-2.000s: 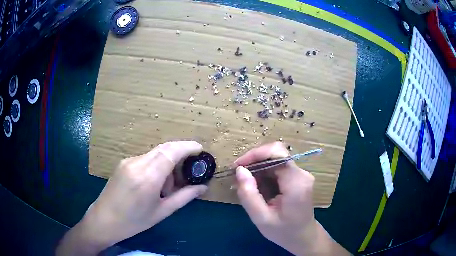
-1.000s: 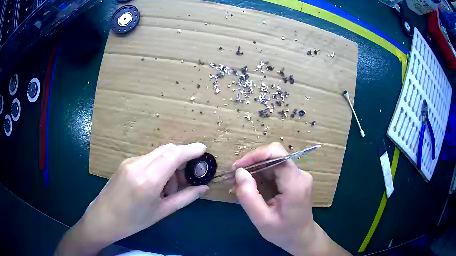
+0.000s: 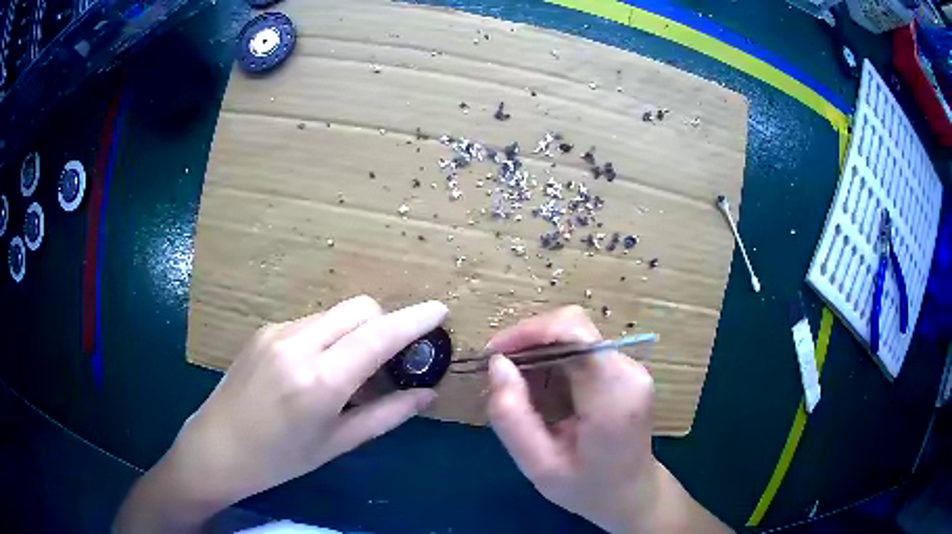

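A small black wheel with a pale hub (image 3: 420, 358) is held over the near edge of the tan cardboard sheet (image 3: 303, 209). My left hand (image 3: 313, 386) grips the wheel from the left between thumb and fingers. My bare right hand (image 3: 574, 417) holds slim silver tweezers (image 3: 553, 353), their tips pointing left at the wheel's right rim. Whether the tips touch the rim is too small to tell. Dark and pale crumbs (image 3: 512, 183) lie scattered mid-cardboard.
Another black wheel (image 3: 267, 43) lies at the cardboard's far left corner. Pale discs (image 3: 71, 186) lie at left. A cotton swab (image 3: 739, 245) crosses the right edge. Beyond are a pale-handled tool (image 3: 805, 360), a white slotted board (image 3: 861, 156) with blue-handled cutters (image 3: 887, 287), and a red bin (image 3: 924, 78).
My left fingers have shifted right over the top of the wheel, covering more of it. The tweezers' back end has swung down, so they lie more level.
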